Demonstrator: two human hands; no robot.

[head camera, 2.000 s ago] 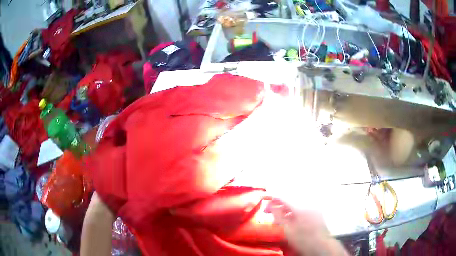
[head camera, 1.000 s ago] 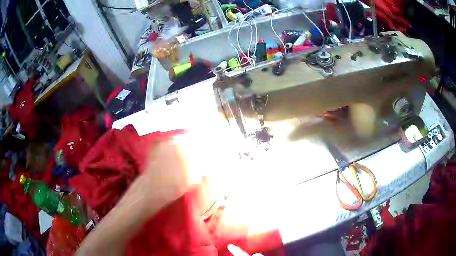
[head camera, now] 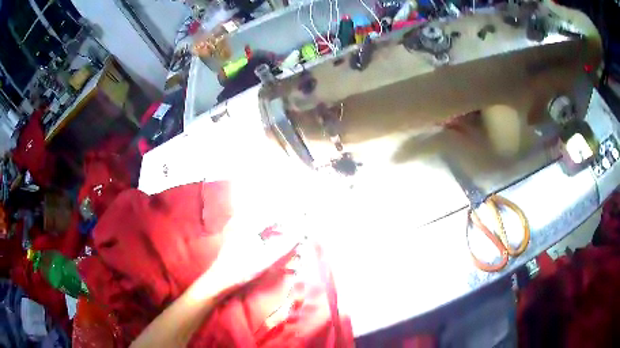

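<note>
Red cloth (head camera: pixel 163 238) lies bunched over the left front of the white sewing table, partly whitened by glare. My left forearm comes up from the bottom left over it. My left hand (head camera: pixel 241 246) is on the cloth, washed out by the light, so its fingers and grip cannot be told. My right hand is not in view. The beige machine head (head camera: pixel 435 105) crosses the table. The dark parts around its needle (head camera: pixel 347 163) stand in bright glare, right of the cloth. Scissors with orange-yellow loops (head camera: pixel 502 234) lie right of the needle, blades under the arm.
Thread spools (head camera: pixel 347 28) stand in a tray behind the machine. A green bottle (head camera: pixel 61 272) and an orange-red bag (head camera: pixel 95 323) lie at the left among heaped red cloth. More dark red cloth (head camera: pixel 571 299) hangs at the lower right, beyond the table's front edge.
The view swung right, then slightly down. The cloth has shifted left from its earlier spread and bunched. My left hand came onto it; my right hand, earlier at the front, has left the picture.
</note>
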